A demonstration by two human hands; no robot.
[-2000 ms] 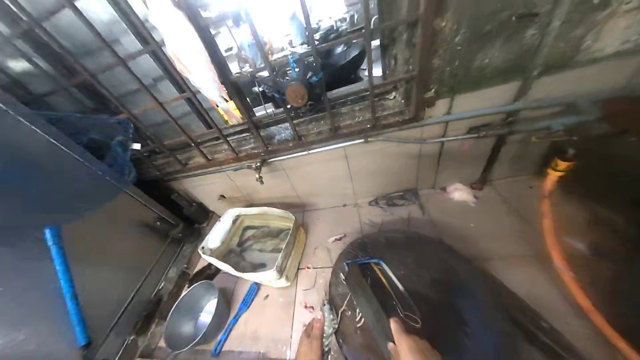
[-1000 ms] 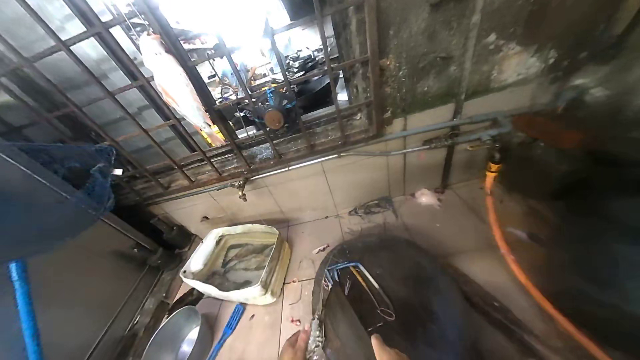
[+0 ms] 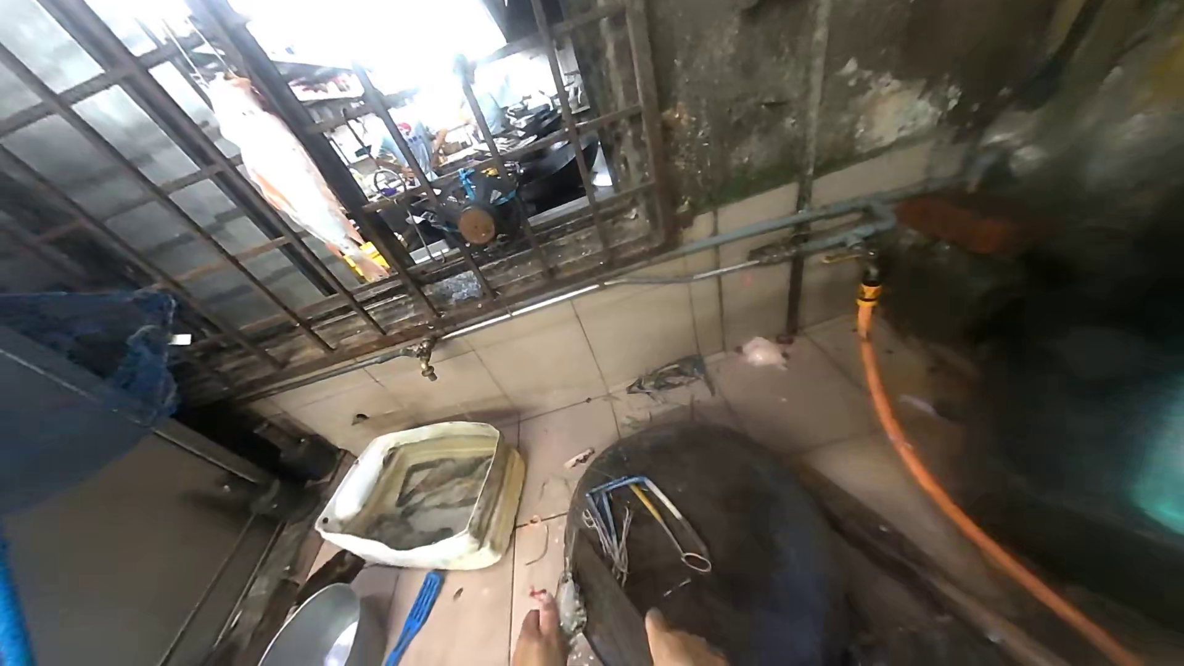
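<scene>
My left hand (image 3: 539, 636) is at the bottom edge, its fingertips beside a small greyish, wet-looking piece (image 3: 572, 606) on the rim of a dark round block (image 3: 740, 518). Whether it grips the piece cannot be told. My right hand (image 3: 680, 643), partly cut off by the frame, is at the lower end of a wide dark blade (image 3: 606, 592), which slants across the block between my hands. Farther up on the block lie a blue-handled metal tool (image 3: 634, 483), a yellow-handled tool (image 3: 647, 502) with a looped metal end, and thin wires or strands (image 3: 609, 536).
Left of the block are a white plastic basin (image 3: 499, 509) with murky water, a blue slotted spatula (image 3: 418, 610) and a metal bowl (image 3: 319, 629). Behind stand a barred window (image 3: 657, 139) and a brass tap (image 3: 425, 359). An orange hose (image 3: 911, 458) hangs right. Scraps dot the tiles.
The view has shifted somewhat. Both hands stay low beside the blade and block; the tools remain on the block.
</scene>
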